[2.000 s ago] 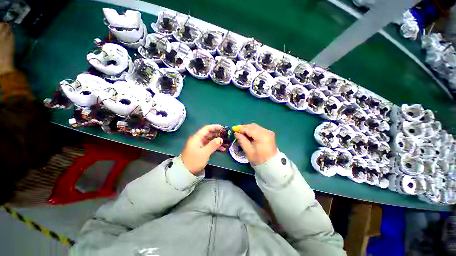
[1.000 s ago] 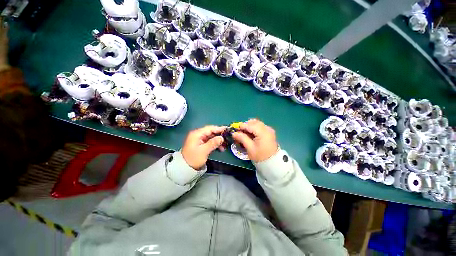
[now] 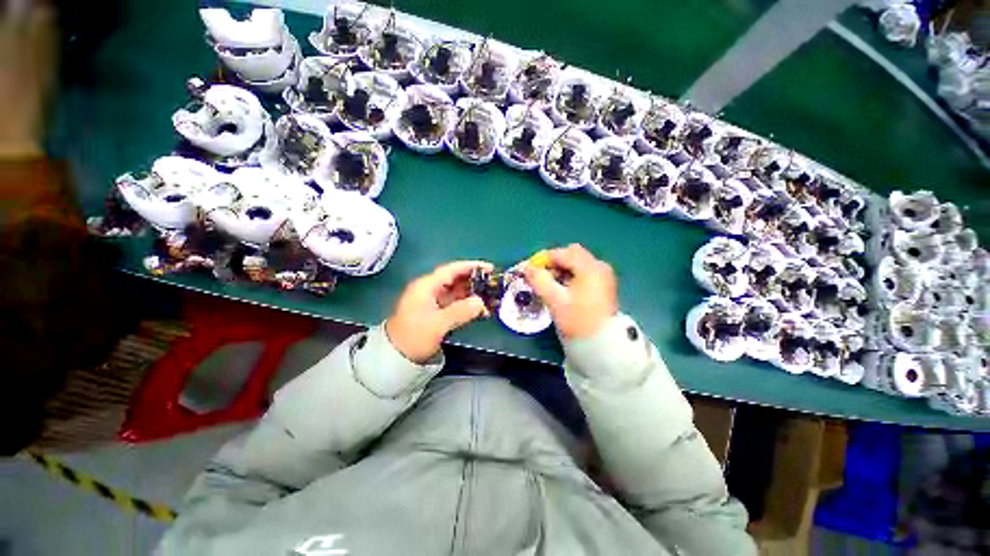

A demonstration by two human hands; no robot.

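My left hand is bare and holds a small dark circuit board between thumb and fingers, just above the bench's near edge. My right hand is a little to its right, with a small yellow tool at the fingertips; whether it is a pick or a short screwdriver is too small to tell. A white housing shell with a round dark hole lies between the hands, at the near edge. Its right side is partly covered by my right fingers.
Housings with boards inside run in rows along the far side to the right. Housings with wiring hanging out cluster at left. Bare shells are stacked far right. A red stool stands below left. Another person's brown sleeve shows at far left.
My right hand with the yellow tool has moved right, away from the board. More of the white shell between the hands shows. My left hand still holds the board.
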